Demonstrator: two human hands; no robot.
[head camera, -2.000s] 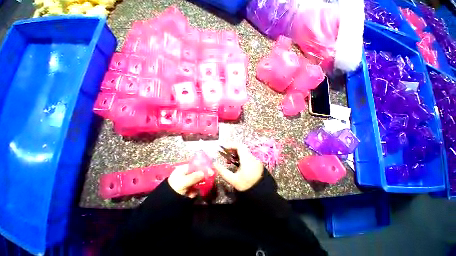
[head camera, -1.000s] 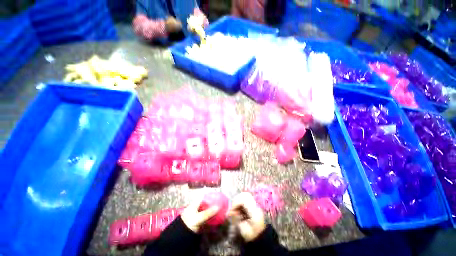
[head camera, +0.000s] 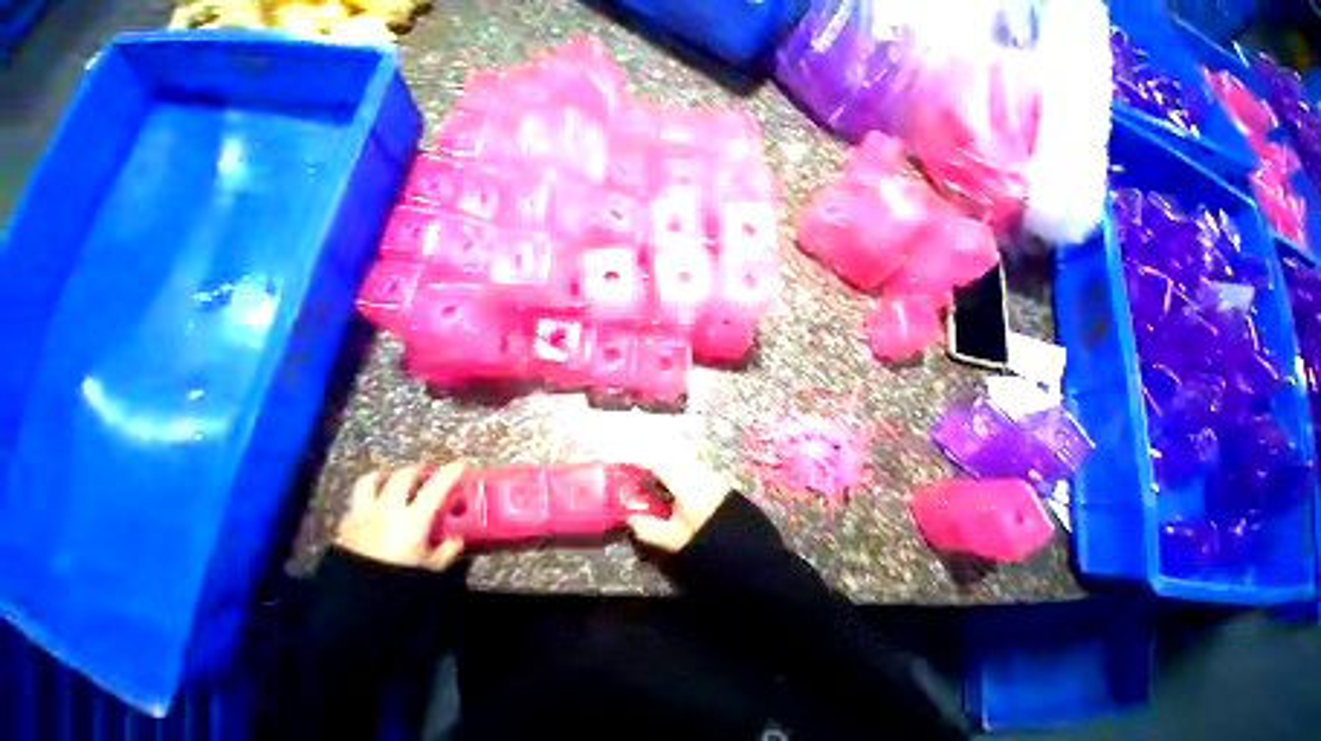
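Note:
A short row of pink cube parts (head camera: 543, 502) lies near the table's front edge, between my two hands. My left hand (head camera: 394, 518) grips the left end of the row, with its fingers over the end cube. My right hand (head camera: 674, 502) grips the right end. No space shows between the hands and the end cubes. Whether a trimming tool is in my right hand cannot be told; something dark shows at its fingers. The big block of pink cubes (head camera: 580, 239) stands just beyond the row.
A large blue tray (head camera: 189, 311) is at left. Pink trimmings (head camera: 814, 452) lie right of my hands. Farther right are a single pink piece (head camera: 985, 520), purple pieces (head camera: 1014, 439), a phone (head camera: 979, 316), loose pink pieces (head camera: 891, 232) and a crate of purple parts (head camera: 1210, 377). Clear bags (head camera: 942, 102) lie beyond.
My hands have moved apart, from working on one pink cube between them to holding the two ends of the row. The view tipped up, then back down.

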